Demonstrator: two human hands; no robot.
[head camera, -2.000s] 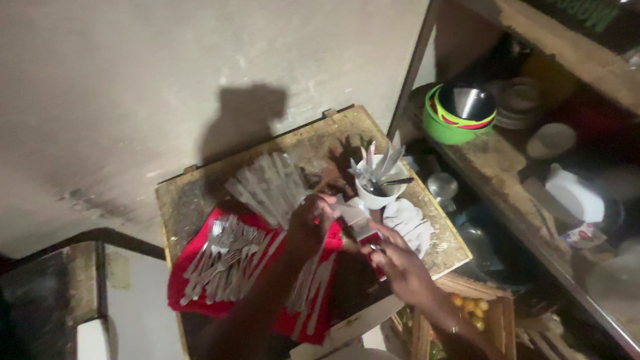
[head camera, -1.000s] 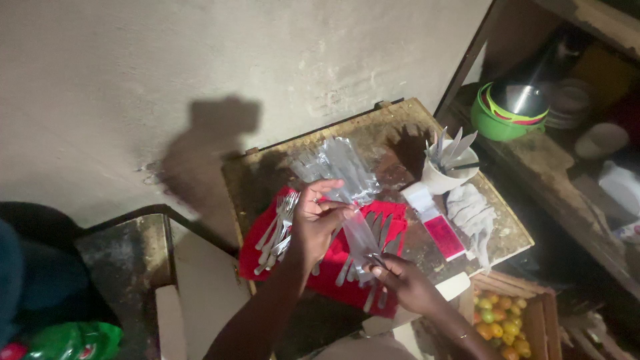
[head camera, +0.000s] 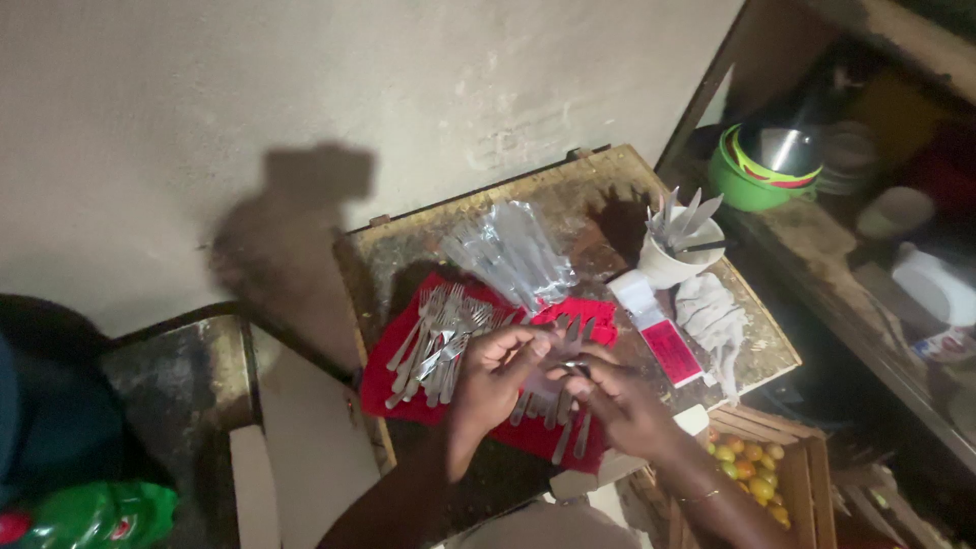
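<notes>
My left hand (head camera: 503, 374) and my right hand (head camera: 610, 393) meet over the red cloth (head camera: 526, 440), pinching a clear plastic sleeve (head camera: 543, 381) between them. A small metal end shows at my right fingertips; what it belongs to is hidden. Metal forks (head camera: 435, 335) lie piled on the cloth left of my hands, and table knives (head camera: 568, 435) lie beneath them. Behind, sleeved cutlery (head camera: 511, 252) forms a pile on the wooden table (head camera: 610, 171). An opened packet with a pink panel (head camera: 671, 351) lies to the right, near a white cup (head camera: 671, 267) of knives.
A crumpled white cloth (head camera: 713, 313) lies at the table's right side. Below stands a wooden crate (head camera: 820, 480) of tomatoes (head camera: 751, 465). Green bowls (head camera: 751, 187) sit on the right shelf. A green plastic bottle (head camera: 99, 515) is at lower left; a wall rises behind the table.
My hands have come closer together around the clear sleeve, which hung lower and more fully in view one second ago. Two seconds ago they were near the packet, now lying on the table.
</notes>
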